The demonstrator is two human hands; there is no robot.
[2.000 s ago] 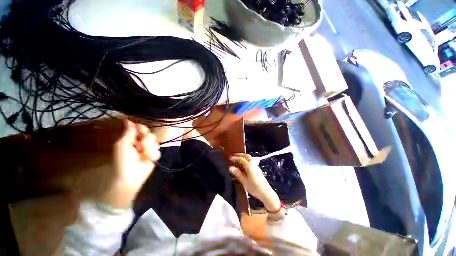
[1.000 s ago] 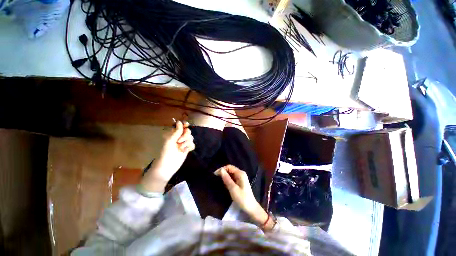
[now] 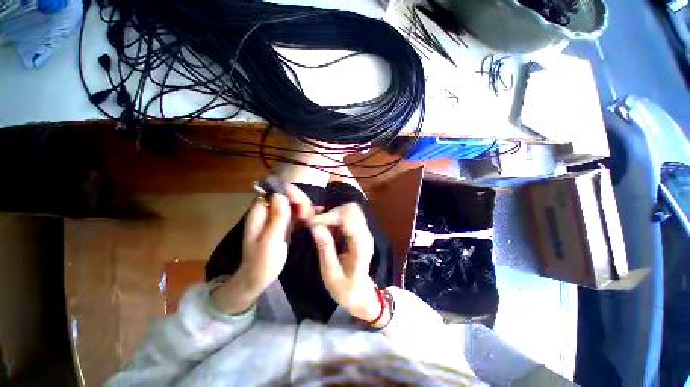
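Note:
My left hand (image 3: 266, 238) pinches a small dark cable end plug (image 3: 270, 186) with a pale tip, above the dark-clothed lap. My right hand (image 3: 346, 253) is beside it, its fingertips brought together close to the left fingertips. Anything between the right fingertips is too small and blurred to tell. A large bundle of black cable (image 3: 333, 125) lies looped on the white table, with plugs (image 3: 123, 96) fanned out at its left end. A few cables hang over the table's brown edge near my left hand.
An open carton of shiny black pieces (image 3: 454, 276) stands right of my lap. Small cartons (image 3: 564, 227) are at the right. A pale basket (image 3: 492, 26), loose black strips (image 3: 431, 34) and curled pieces (image 3: 495, 73) are on the table. A blue packet (image 3: 446, 148) is at its edge.
My right hand has moved up and left to meet my left hand. My left hand stays raised with the plug. The view has shifted slightly.

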